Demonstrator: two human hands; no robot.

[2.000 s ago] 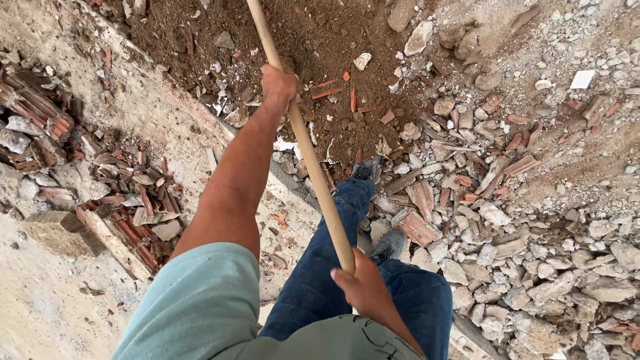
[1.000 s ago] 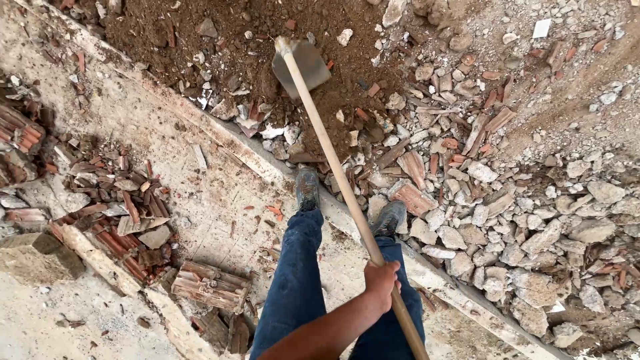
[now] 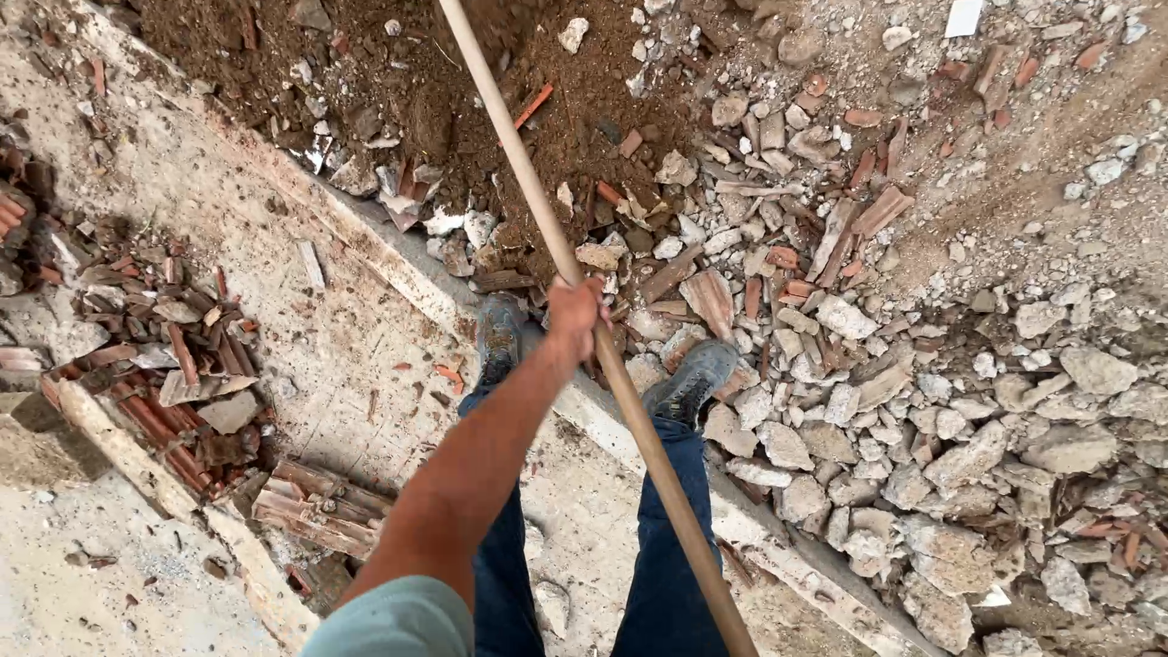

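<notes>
A long wooden shovel handle [image 3: 630, 392] runs slantwise from the top edge to the bottom edge of the head view. My left hand [image 3: 579, 315] is closed around its middle, above my boots, with the forearm reaching up from the lower left. The shovel's blade is out of view past the top edge. My right hand is out of view. Brown loose soil [image 3: 411, 82] mixed with stones and brick bits lies on both sides of the handle's upper part.
My boots [image 3: 698, 374] stand by a long low concrete edge [image 3: 401, 265] crossing diagonally. Broken concrete rubble [image 3: 967, 456] covers the right side. Brick fragments [image 3: 192, 356] and a broken hollow brick [image 3: 319, 511] lie left on the dusty slab [image 3: 383, 383].
The shovel blade, in view on the soil one second ago, is now out of frame. Two seconds ago both hands held the handle in view; now only my left hand shows.
</notes>
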